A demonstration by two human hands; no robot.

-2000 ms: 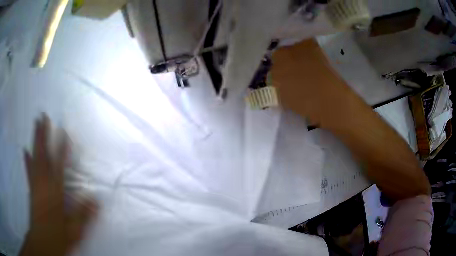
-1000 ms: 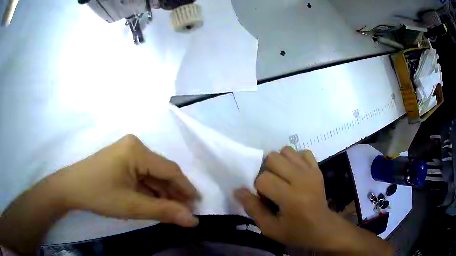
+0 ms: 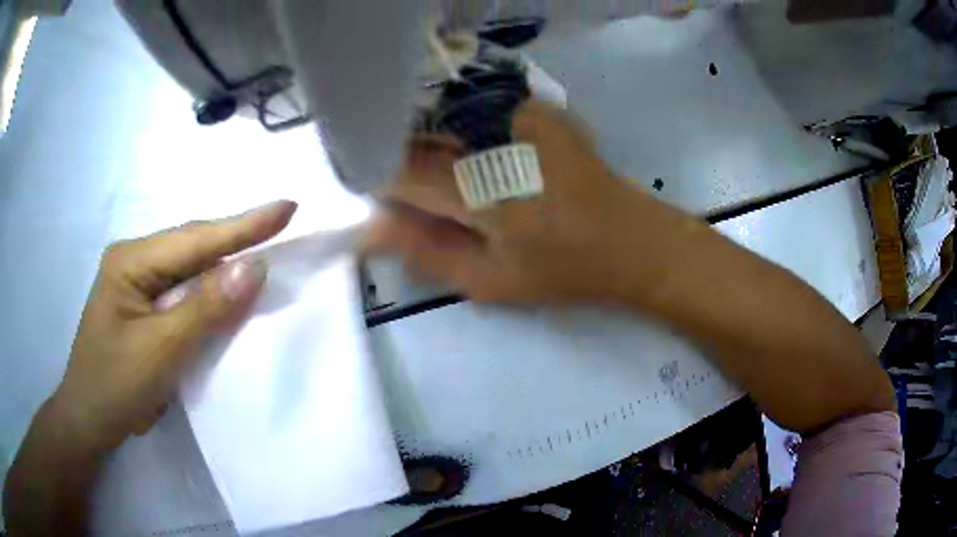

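A white fabric panel (image 3: 299, 404) hangs down between my hands toward the table's front edge. My left hand (image 3: 173, 304) pinches its upper edge on the left. My right hand (image 3: 504, 226) is blurred, beside the sewing machine head (image 3: 352, 84) and partly behind the ribbed cream-white knob (image 3: 498, 176). Its fingertips are at the right end of the fabric's upper edge; whether they grip it is unclear. The needle area is hidden behind the machine head.
The white machine table (image 3: 588, 362) has a printed ruler and a dark worn patch (image 3: 432, 478) at its front edge. A yellow-brown box (image 3: 892, 246) with white scraps stands at the right. Dark metal tools (image 3: 855, 136) lie behind it.
Both hands have moved from the table's front edge up toward the machine head, the right one farther. The fabric's upper edge is raised between them. The view has shifted, showing more of the machine.
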